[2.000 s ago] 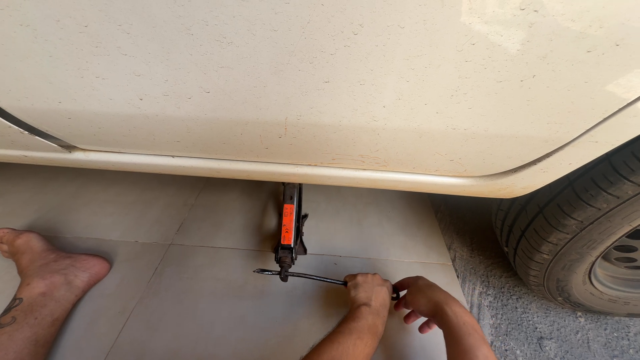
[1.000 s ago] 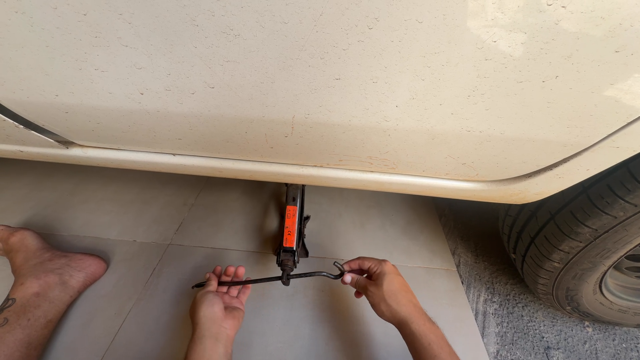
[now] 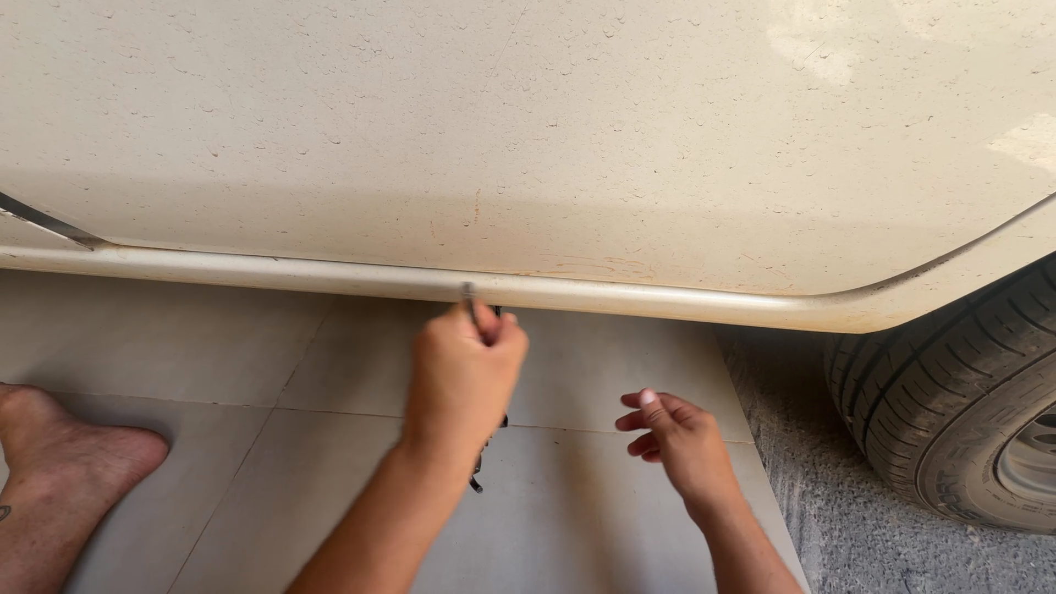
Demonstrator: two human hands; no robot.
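My left hand (image 3: 464, 371) is closed around the upper end of a dark metal crank rod (image 3: 469, 299), just in front of the car's sill. The rod's lower, bent end (image 3: 476, 485) shows below, beside my left wrist. Behind this hand and forearm the scissor jack under the sill is mostly hidden; only small dark parts of it show. My right hand (image 3: 672, 429) is off to the right above the floor tiles, fingers apart and slightly curled, touching nothing.
The car's pale, dirt-speckled door panel (image 3: 528, 148) and sill (image 3: 643, 294) span the view. A tyre (image 3: 932, 412) stands at the right on rough concrete (image 3: 825, 495). A bare foot (image 3: 91, 445) rests on the floor tiles (image 3: 330, 487) at the left.
The crank rod has turned from roughly level to upright. My left hand has moved up and right with the rod, now covering the jack. My right hand has let go of the rod's hooked end and moved right.
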